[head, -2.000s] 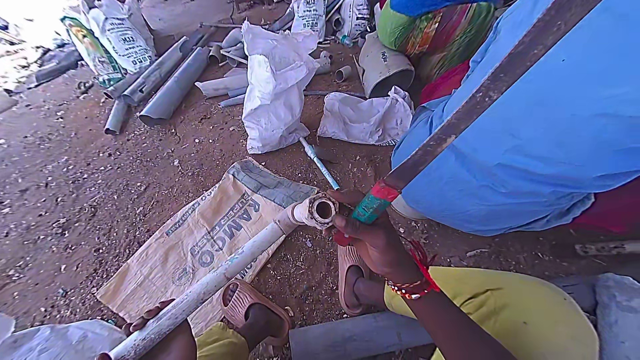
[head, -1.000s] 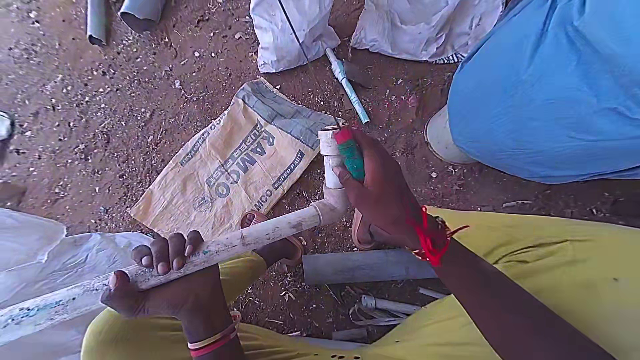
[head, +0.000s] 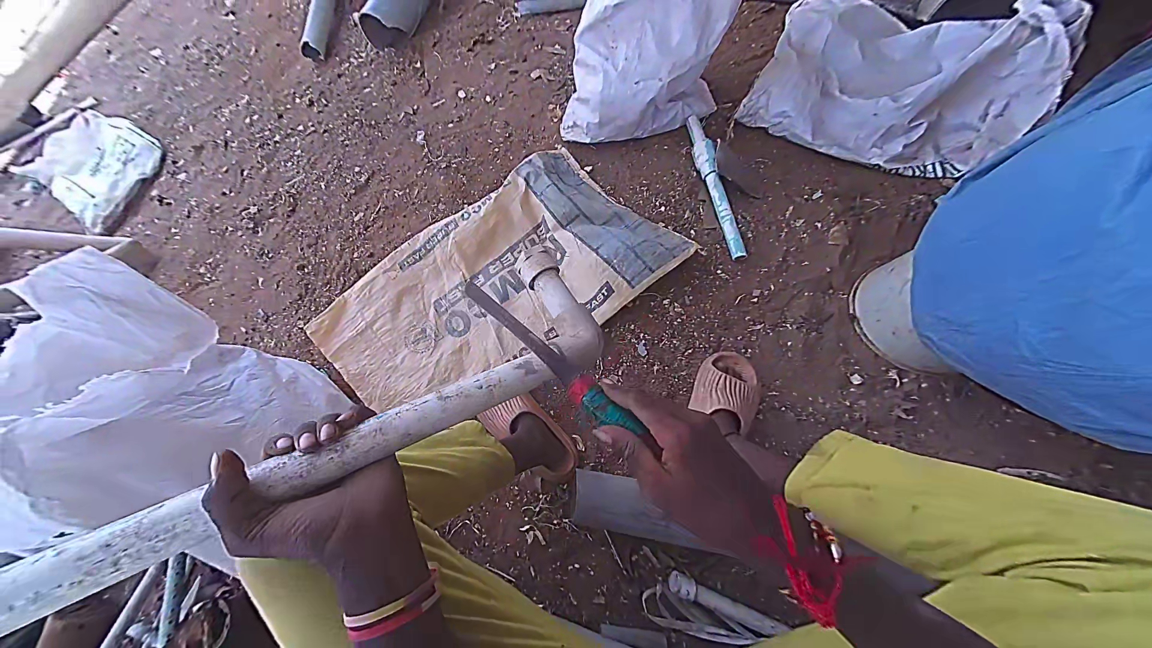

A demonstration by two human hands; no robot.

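A long white plastic pipe (head: pixel 432 407) with an elbow fitting (head: pixel 576 335) slants up from the lower left. My left hand (head: pixel 315 513) is wrapped around the pipe from below, in its lower left part. From the elbow a short pipe piece rises to a round collar (head: pixel 539 263). My right hand (head: pixel 675 450) grips the green and red wrapped handle (head: pixel 605 407) of a long-bladed tool. Its dark narrow blade (head: pixel 513 326) crosses the pipe just left of the elbow; whether it touches cannot be told.
A tan printed sack (head: pixel 423 315) lies flat on the dirt beyond the pipe. White sacks (head: pixel 643 67) and a pale blue pipe piece (head: pixel 717 193) are farther off. A person in blue cloth (head: pixel 1044 261) is at the right. A grey pipe (head: pixel 621 508) lies near my feet.
The blade, raised toward the upper right two seconds ago, now lies across the pipe by the elbow. My left hand still holds the pipe. The view has tilted down.
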